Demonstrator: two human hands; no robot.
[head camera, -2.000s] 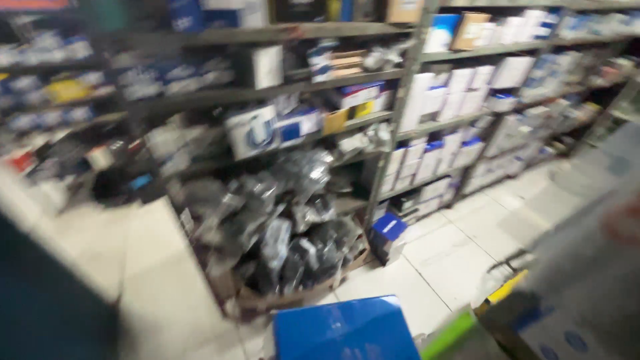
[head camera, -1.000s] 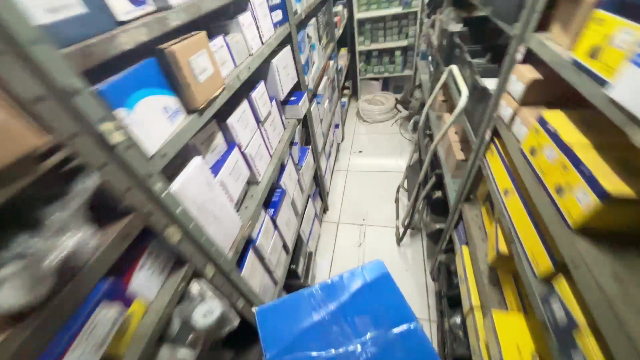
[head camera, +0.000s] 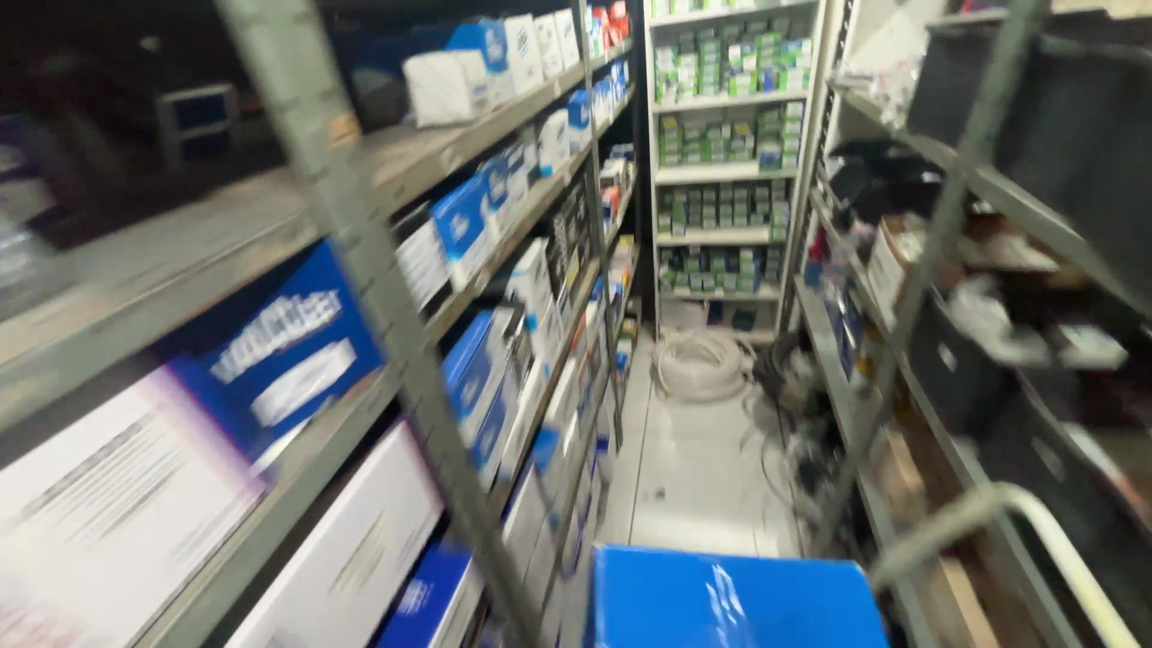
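Note:
A blue cardboard box (head camera: 738, 598) with clear tape over its top juts into the bottom of the head view, right of centre, with its lower part cut off by the frame edge. Neither my left hand nor my right hand shows, so what holds the box cannot be seen. Metal shelving with blue and white cartons stands to the left of the box, and a pale tubular metal frame (head camera: 999, 504) curves up just to its right.
A coil of pale hose (head camera: 702, 364) lies on the white tiled floor (head camera: 684, 477) at the aisle's far end, before a white shelf unit (head camera: 720, 173) of small green boxes. Dark cables (head camera: 801, 423) lie along the right side. Metal racks with a slanting upright (head camera: 936, 234) line the right.
The view has swung from the shelf corner into the aisle and moved farther along it; the hose coil and the end shelves are now nearer. The blue box stays at the bottom of the view.

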